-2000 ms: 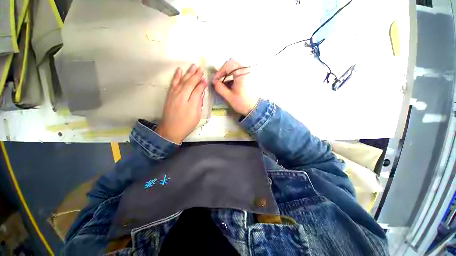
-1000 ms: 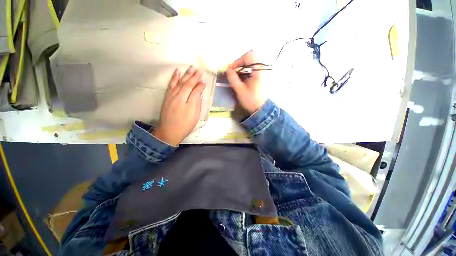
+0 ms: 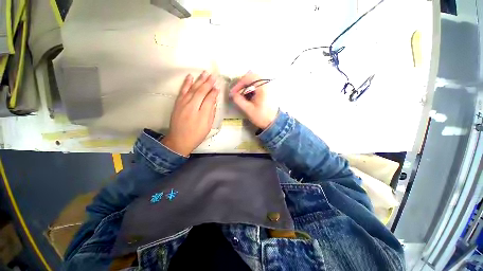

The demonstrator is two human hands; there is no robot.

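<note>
A large beige fabric panel (image 3: 132, 79) lies flat on the white table, with a darker grey rectangular patch (image 3: 81, 92) at its left. My left hand (image 3: 195, 108) lies flat on the panel's right part, fingers together, pressing it and holding nothing. My right hand (image 3: 255, 100) pinches a thin dark pen-like tool (image 3: 259, 83), its tip hidden by the fingers. The hand is just right of the panel's right edge, over a small greyish piece (image 3: 230, 107) partly covered by the hand.
A dark cord (image 3: 336, 57) runs over the table (image 3: 381, 119) to small dark snips (image 3: 362, 88) at the right. A yellow oblong (image 3: 416, 47) lies near the right edge. Yellow-edged pieces (image 3: 42, 37) are at the far left. A cardboard box (image 3: 69, 217) stands below left.
My right hand moved right and up, then came back down and left beside the panel's edge with the tool. My left hand has stayed on the panel.
</note>
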